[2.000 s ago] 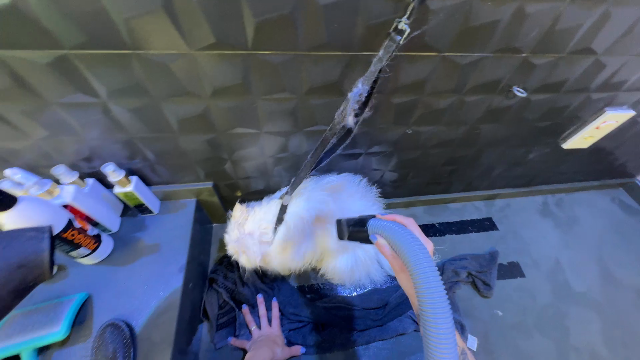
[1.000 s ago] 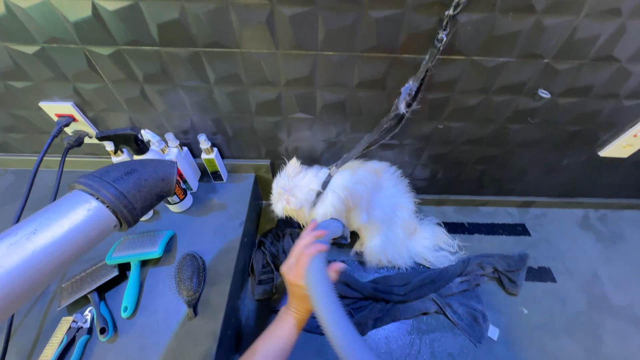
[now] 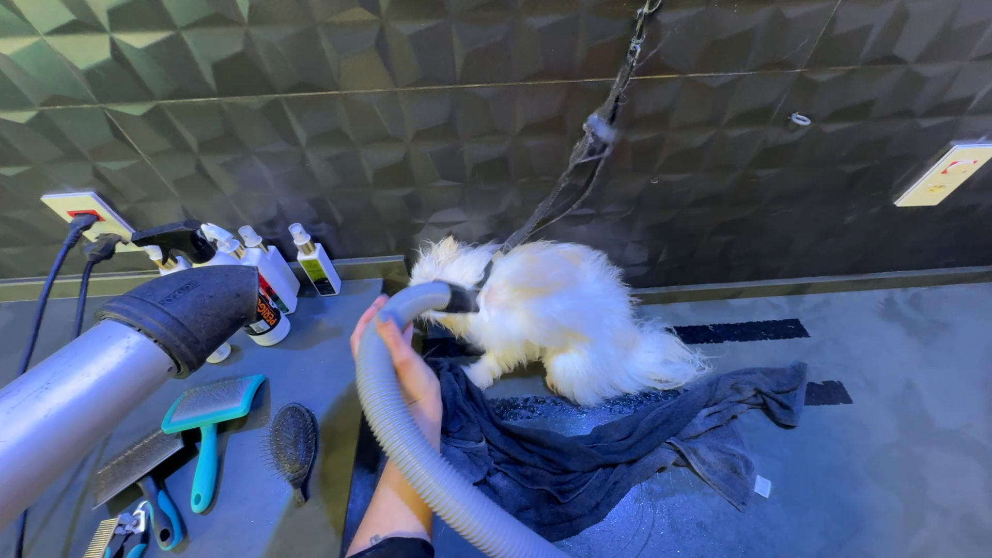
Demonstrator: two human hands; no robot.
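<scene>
My left hand [image 3: 418,376] is wrapped around a grey corrugated dryer hose [image 3: 473,508], which crosses over my forearm. Its dark nozzle [image 3: 463,300] points at the neck and chest of a small, fluffy white animal [image 3: 554,298] with cream patches. The animal's face is turned away and partly hidden. A dark strap [image 3: 546,209] runs from its neck up to a chain. Below the animal, a crumpled dark towel [image 3: 573,473] lies on the grey surface. My right hand is out of view.
To the left are a teal slicker brush [image 3: 208,403], an oval brush [image 3: 293,446], a comb [image 3: 136,465], clippers [image 3: 128,535] and several bottles [image 3: 316,260]. A silver pipe [image 3: 85,411] juts in above them. Wall sockets [image 3: 944,174] are at both sides.
My left hand was flat on the towel while my right held the hose at the animal's back. The hose is now in my left hand, by the neck; my right hand has left view.
</scene>
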